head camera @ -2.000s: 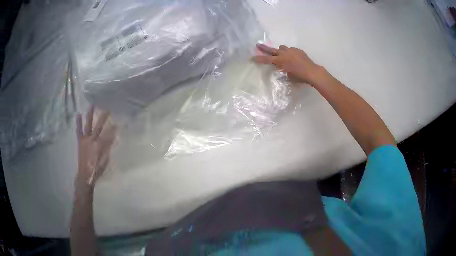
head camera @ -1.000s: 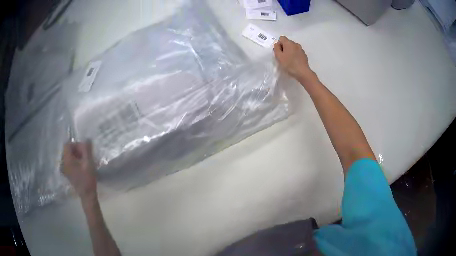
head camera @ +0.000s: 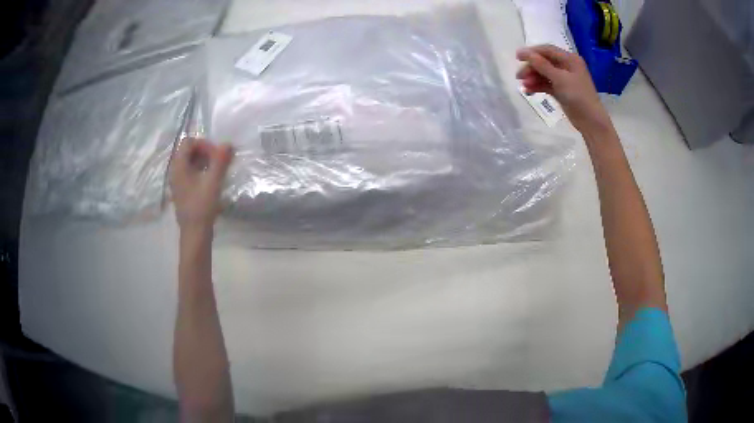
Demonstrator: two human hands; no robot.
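A clear plastic bag (head camera: 388, 178) with a pale wrapped product inside lies flat on the white table (head camera: 397, 318). It has a printed text block, and a white barcode label (head camera: 264, 53) shows at its upper left. My left hand (head camera: 198, 173) is at the bag's left edge, thumb and fingers curled close together and blurred; I cannot tell whether it pinches the plastic. My right hand (head camera: 555, 76) is raised at the upper right, beyond the bag's corner, fingers curled, over a barcode slip (head camera: 544, 106); whether it holds anything cannot be made out.
Flat empty poly bags (head camera: 112, 149) lie at the left. A blue tape dispenser (head camera: 602, 49) with a yellow roll stands at the upper right beside white label slips (head camera: 541, 21). Grey blocks (head camera: 699, 70) stand at the far right.
The bag's near flap, spread out before, now lies drawn in along the product. The view has shifted, showing more of the dispenser. My right hand has come off the bag's right corner.
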